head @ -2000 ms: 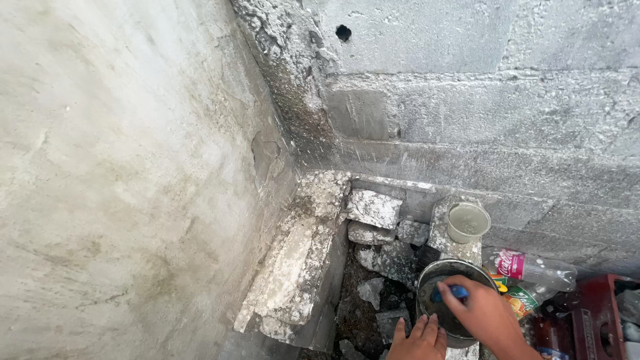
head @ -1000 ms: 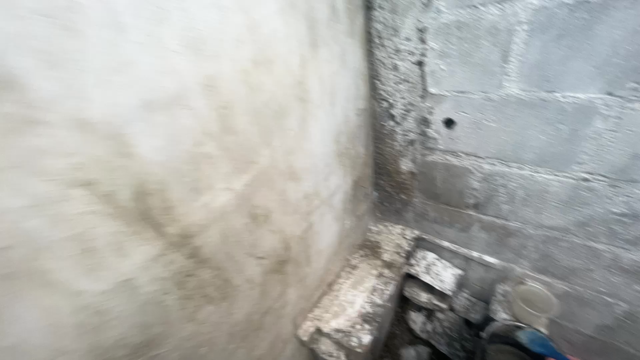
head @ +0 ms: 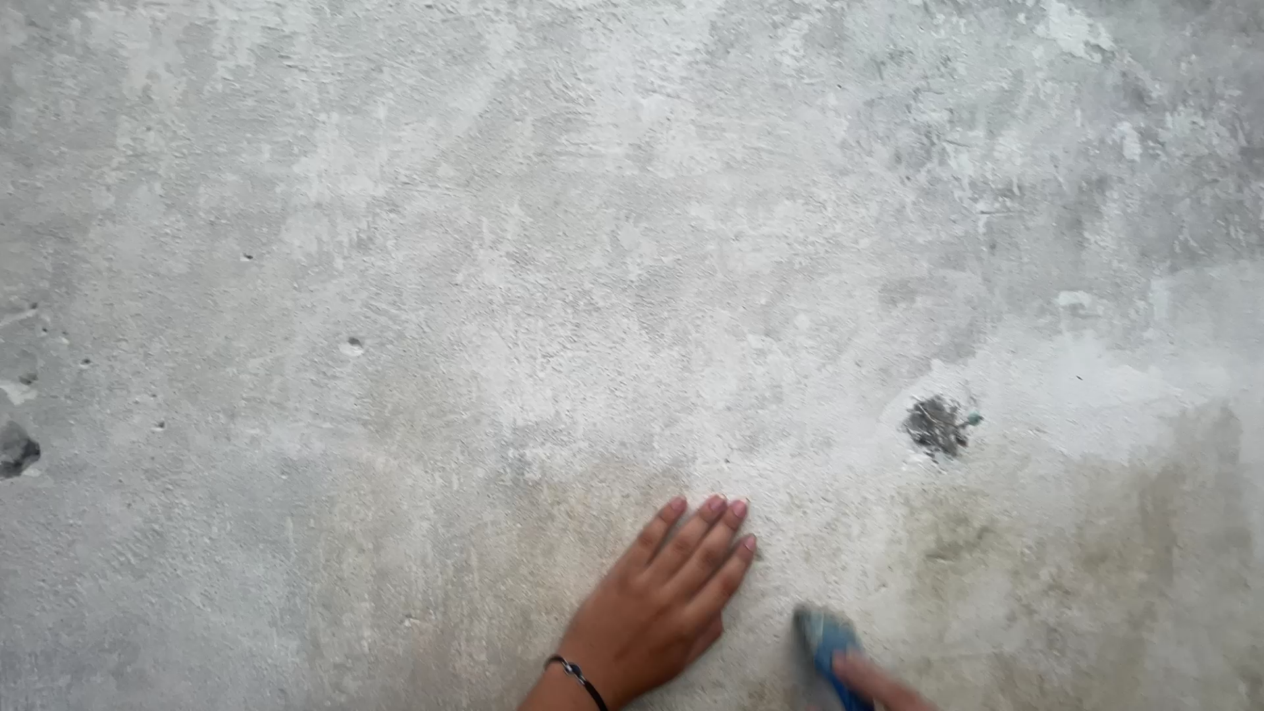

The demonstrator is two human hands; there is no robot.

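My left hand [head: 660, 602] lies flat against the pale, worn plastered wall [head: 592, 296], its fingers slightly spread and a dark bracelet at the wrist. To its right, at the bottom edge of the view, my right hand [head: 879, 681] holds a blue brush [head: 831, 652], blurred, with its pale tip at the wall surface. Only a finger or so of that hand shows; the rest is cut off by the frame.
A rough dark hole [head: 938, 427] with a bit of green at its edge breaks the plaster above the brush. Another chipped hole [head: 16, 449] is at the far left edge, with small pits nearby.
The view has swung from the corner with the rubble and bucket to the plastered wall. My right hand has brought the blue-handled tool from the bucket to the wall; my left hand now rests on the wall.
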